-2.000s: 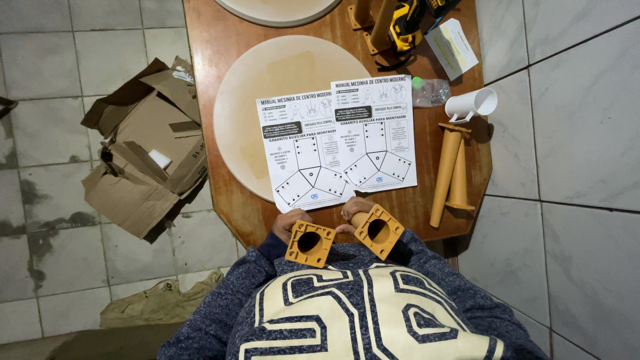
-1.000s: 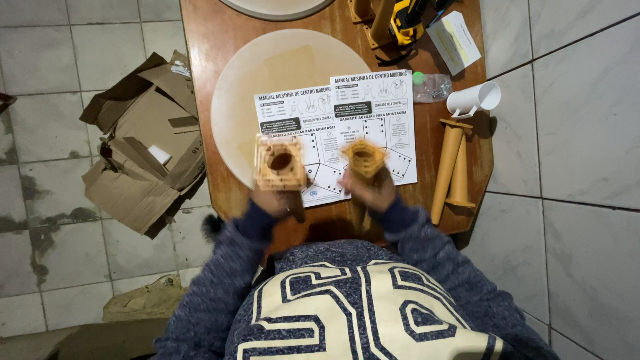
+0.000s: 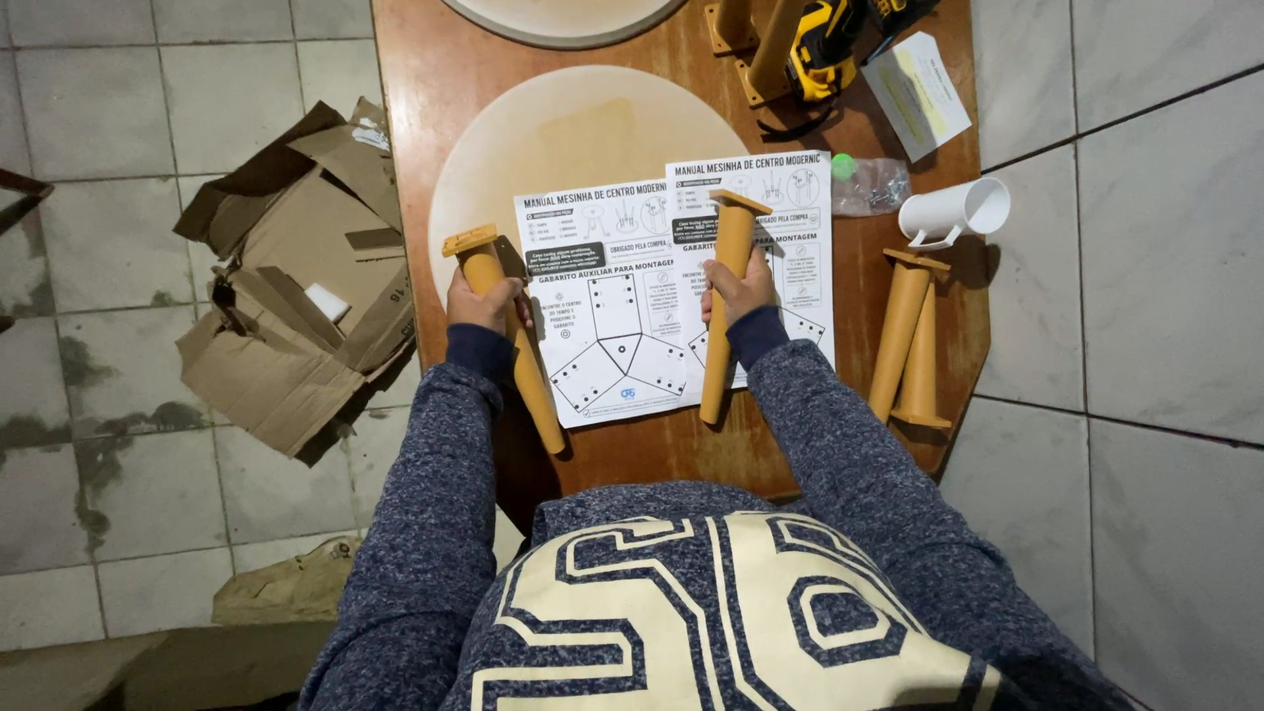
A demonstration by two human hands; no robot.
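My left hand (image 3: 486, 301) grips a tapered, wood-coloured furniture leg (image 3: 534, 380), its square mounting plate at the upper end and its narrow end toward me. A matching leg (image 3: 732, 237) is in my right hand (image 3: 741, 286), lying nearly upright in the view over the right printed sheet (image 3: 815, 267). Beneath and between the hands, the left printed sheet (image 3: 592, 380) shows a three-armed template. Both sheets partly cover a round pale board (image 3: 494, 148) on the wooden table (image 3: 415, 109).
Two more legs (image 3: 901, 336) lie at the right, beside a white mug (image 3: 953, 212) and a clear plastic bottle (image 3: 874, 188) with small hardware. Farther back are standing legs (image 3: 770, 59), a yellow-black power tool (image 3: 822, 49), a paper card (image 3: 916, 94) and another round board (image 3: 563, 15). Torn cardboard (image 3: 296, 296) lies on the floor at left.
The legs' plated ends faced the camera close to my body; now both legs lie tilted away, plates toward the far side. My hands have moved forward and farther apart over the table.
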